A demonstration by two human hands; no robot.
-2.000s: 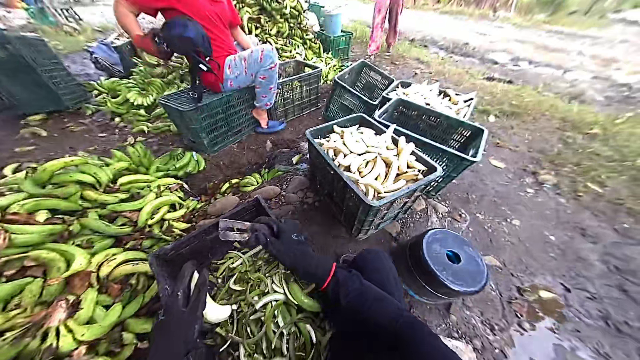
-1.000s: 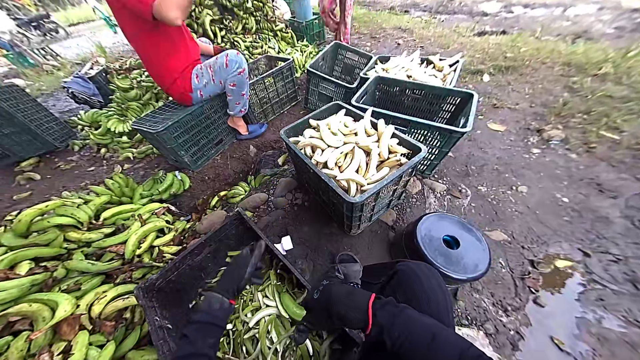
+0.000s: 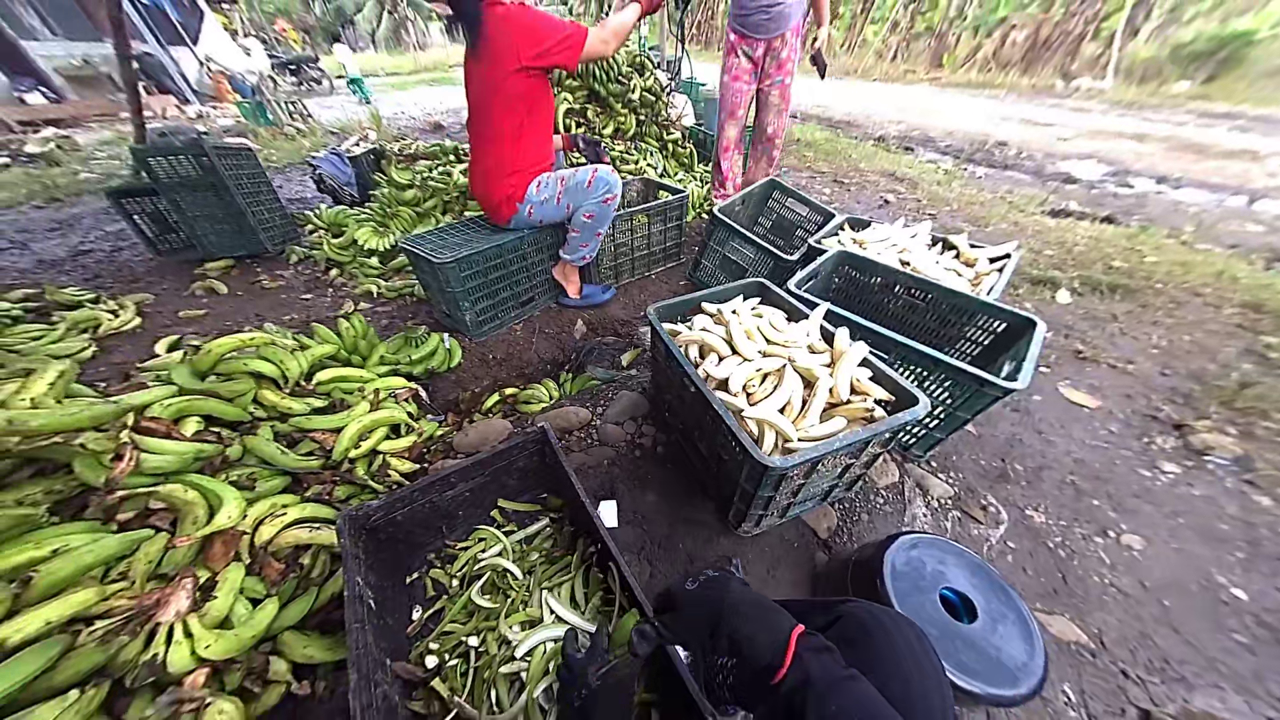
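A black crate [image 3: 450, 495] holds a heap of green banana peels [image 3: 510, 600] at the bottom centre. My left hand [image 3: 598, 672], in a black glove, is low over the peels, partly cut off by the frame edge; whether it holds anything is unclear. My right hand [image 3: 700, 620], black-gloved with a red band at the wrist, rests at the crate's right rim, its fingers partly hidden. Just beyond it, a green plastic crate [image 3: 700, 440] is full of peeled bananas [image 3: 780, 370]. Unpeeled green bananas [image 3: 230, 420] are piled to the left.
A dark plastic drum [image 3: 965, 640] stands at the lower right. An open green crate [image 3: 920, 320] and one with more peeled bananas [image 3: 910, 250] stand behind. A person in red [image 3: 515, 110] sits on an upturned crate [image 3: 485, 275]; another person [image 3: 755, 100] stands. Stones [image 3: 482, 435] lie between.
My left hand has moved right within the crate, toward my right hand. Two seconds ago my right hand held a metal-looking tool over the crate's rim. The seated person's arm is now stretched out. The view has shifted.
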